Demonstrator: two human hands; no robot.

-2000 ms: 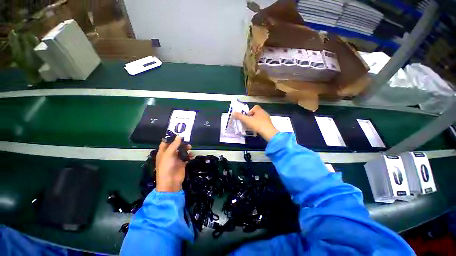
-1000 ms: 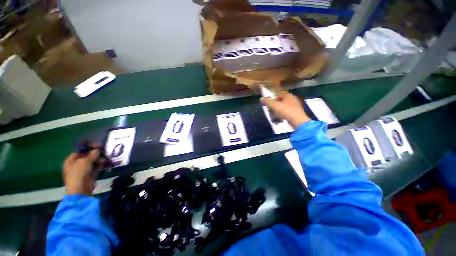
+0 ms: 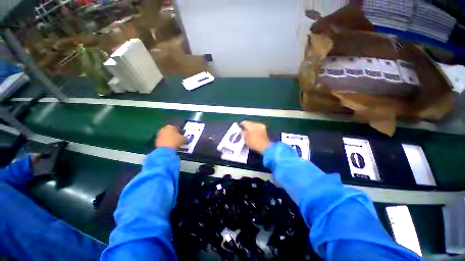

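Observation:
Printed inserts with a black band picture lie on black box parts in a row on the green belt. My left hand (image 3: pixel 171 138) is at the left edge of the leftmost insert (image 3: pixel 192 136); its fingertips are hidden and I cannot tell if it holds anything. My right hand (image 3: pixel 256 135) has its fingers closed at the upper right edge of a tilted insert (image 3: pixel 231 140), which overlaps another white piece. More inserts lie to the right (image 3: pixel 296 145), (image 3: pixel 359 159). A heap of black cables (image 3: pixel 239 214) lies below, between my forearms.
A torn brown carton (image 3: pixel 357 97) with printed stock stands beyond the belt. A white stack (image 3: pixel 136 66) and a slim white object (image 3: pixel 198 80) are at the far side. Another person's hand (image 3: pixel 35 159) holds a dark item at left. A white piece (image 3: pixel 404 229) lies at lower right.
The view has turned left. My right hand has moved from the inserts at right to the tilted one. The dark cable earlier seen in my left hand is no longer visible there.

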